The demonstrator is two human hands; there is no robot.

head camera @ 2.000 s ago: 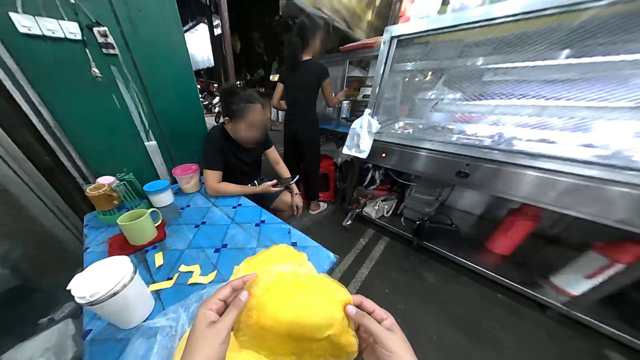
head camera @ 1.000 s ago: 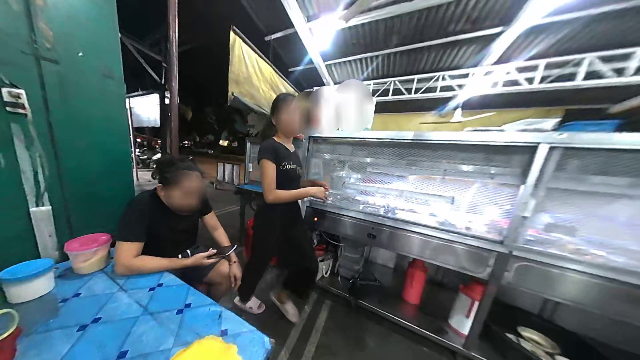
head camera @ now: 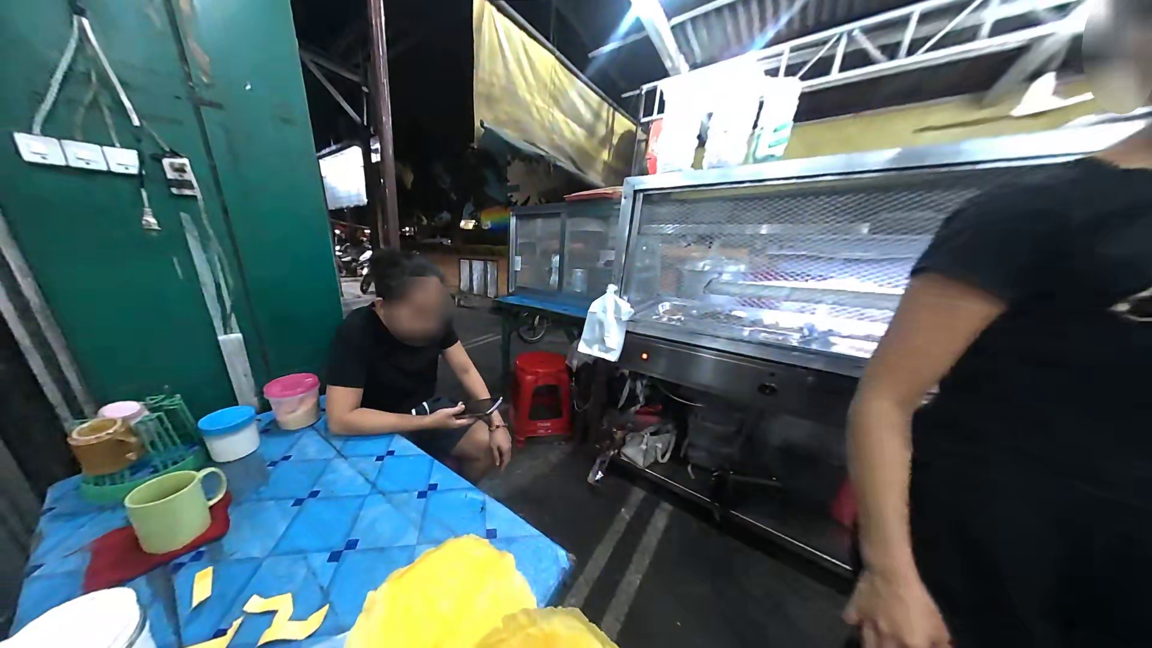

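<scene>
Neither of my hands shows in the head view now. At the bottom edge, over the near corner of the blue-tiled tablecloth (head camera: 360,513), is a yellow, thin, ruffled-edged piece (head camera: 445,594), with a second yellow piece (head camera: 549,630) overlapping its right side; what material they are I cannot tell. Left of them lie several small yellow strips (head camera: 292,621). A white lidded tub (head camera: 85,621) is cut off by the lower left edge. Behind it, a green mug (head camera: 171,513) stands on a red cloth (head camera: 112,558).
Further back on the table are a green rack (head camera: 166,432), a blue-lidded tub (head camera: 229,436) and a pink-lidded tub (head camera: 292,400). A seated person (head camera: 396,360) leans there with a phone. Another person (head camera: 1017,405) stands close at right, before a glass-and-metal display counter (head camera: 747,355). A red stool (head camera: 542,396) stands beyond.
Two seconds ago both my hands held the yellow piece; now they are out of view. The standing person has come from beside the counter to the near right. The view has swung right and back.
</scene>
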